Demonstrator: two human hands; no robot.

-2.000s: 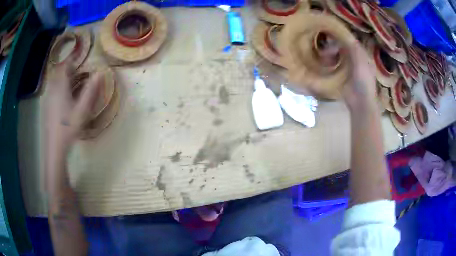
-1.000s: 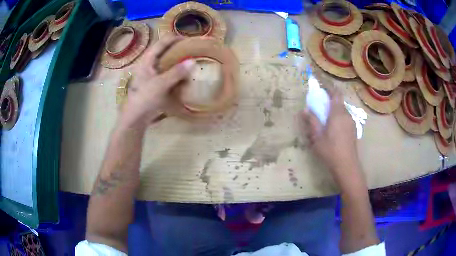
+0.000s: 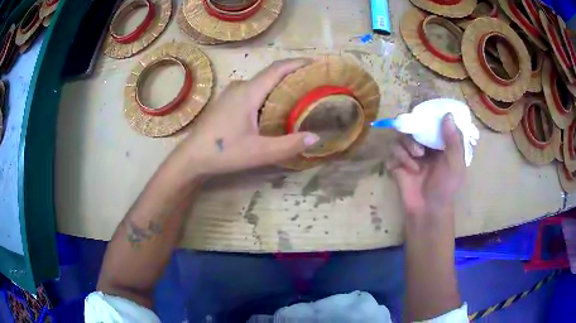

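Note:
My left hand (image 3: 243, 123) grips a flanged ring (image 3: 278, 104) by its left side, the thumb at the central opening. The ring is tan and ribbed, tilted, with a red collar around the opening. My right hand (image 3: 432, 167) holds a white glue bottle (image 3: 436, 123) on its side. Its blue nozzle (image 3: 383, 123) points left at the ring's right edge, very near it; I cannot tell if it touches. Another tan ring with a red collar (image 3: 134, 101) lies flat on the table left of my left hand.
More rings (image 3: 268, 24) lie at the back left, and a large overlapping heap (image 3: 467, 104) is at the right. A light-blue cylinder (image 3: 380, 16) lies at the far edge. A green border (image 3: 39, 151) runs along the left. The cardboard (image 3: 221, 221) has dark stains.
The ring is now tilted and sharper in view, moved right with my left hand. My right hand has turned the bottle sideways, its nozzle now by the ring. The view has shifted.

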